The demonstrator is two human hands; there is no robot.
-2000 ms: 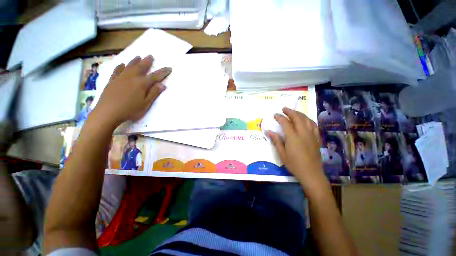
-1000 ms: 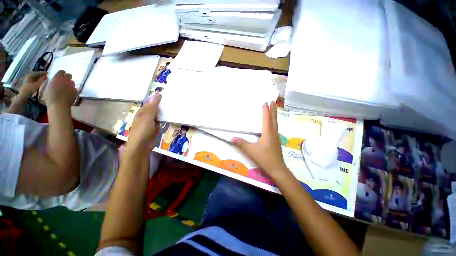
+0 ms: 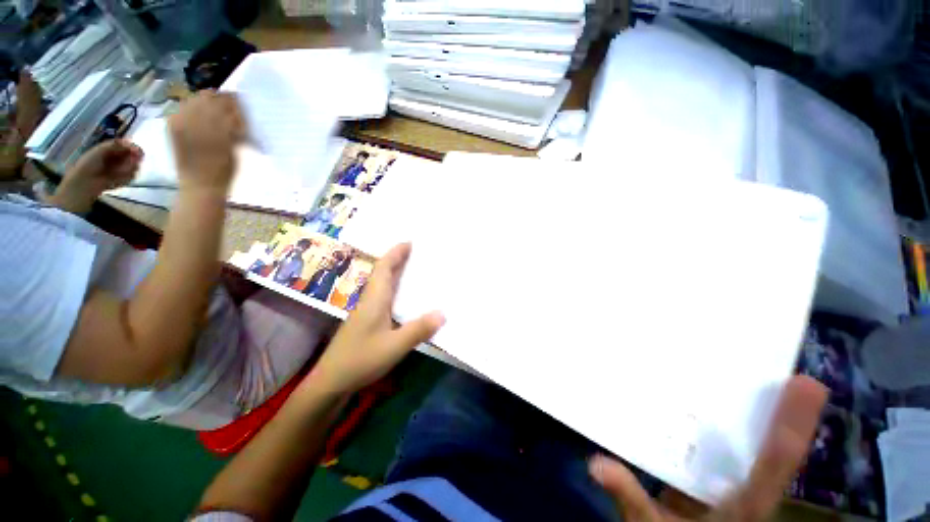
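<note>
A large plain white panel (image 3: pixel 612 306) with rounded corners is raised and tilted above the bench, its face washed out by glare. My right hand (image 3: pixel 714 459) grips its lower right corner and is partly cut off by the bottom edge. My left hand (image 3: pixel 372 331) is at the panel's left side with the thumb and fingers apart; whether it grips the edge is unclear. Another white surface (image 3: pixel 408 204) lies behind the panel's left end, over the printed poster sheet (image 3: pixel 306 267). The panel hides most of the poster.
A neighbouring person's hands (image 3: pixel 204 138) are at the left over white panels (image 3: pixel 296 102). Stacked white units (image 3: pixel 474 71) stand at the back. Milky-white sleeves (image 3: pixel 673 112) lie behind the panel. Paper slips (image 3: pixel 908 459) are at the right. A red stool (image 3: pixel 240 433) is below.
The white panel has come up off the poster, nearer to me and to the right, with my right hand moved to its lower right corner. The neighbour's hand has moved right.
</note>
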